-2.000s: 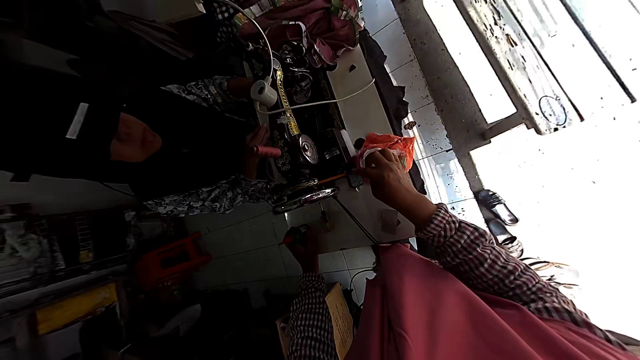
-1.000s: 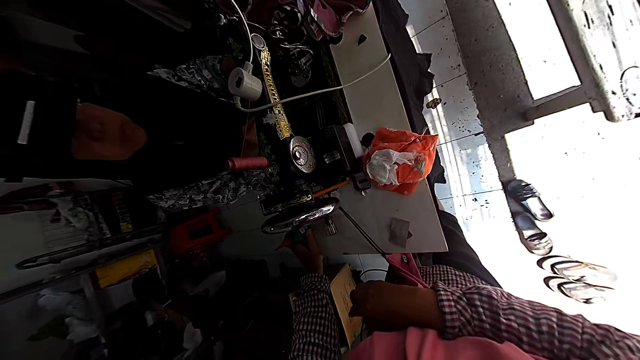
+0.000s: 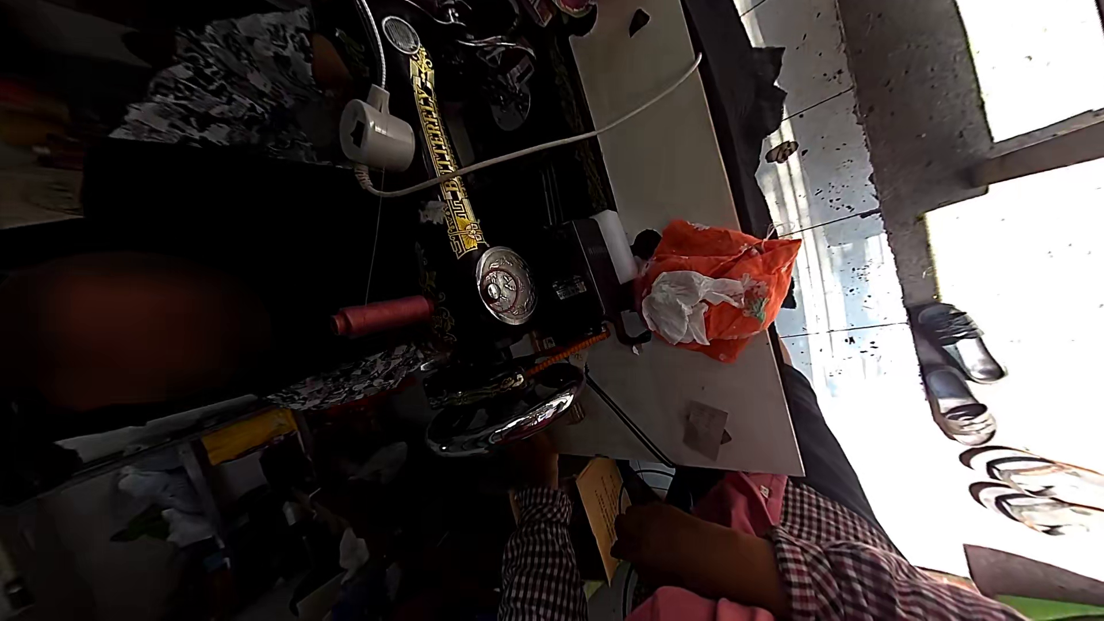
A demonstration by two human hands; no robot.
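Observation:
A black Butterfly sewing machine (image 3: 444, 164) has a chrome handwheel (image 3: 509, 423) at its lower end. My left hand (image 3: 536, 459) is at the underside of that wheel in deep shadow, its fingers mostly hidden. At lower right, my right hand (image 3: 647, 530) is curled beside pink cloth (image 3: 750, 504) and a cardboard box (image 3: 601, 509); whether it holds anything is unclear. An orange plastic bag (image 3: 733, 285) with a white plastic bag (image 3: 681, 306) on it lies on the pale tabletop (image 3: 655, 164). A red thread spool (image 3: 384, 316) stands by the machine, its thread running off it.
A white socket (image 3: 379, 134) hangs near the machine, its cable crossing the tabletop. Another person in dark clothes with a patterned sleeve (image 3: 224, 78) is across the machine. Shoes (image 3: 957, 414) and sandals (image 3: 1035, 492) lie on the floor at right. A yellow object (image 3: 250, 435) is at lower left.
My right hand, on the orange bag two seconds ago, has let go and drawn back to the tabletop's lower edge. The bag remains on the table. The view has moved closer to the machine.

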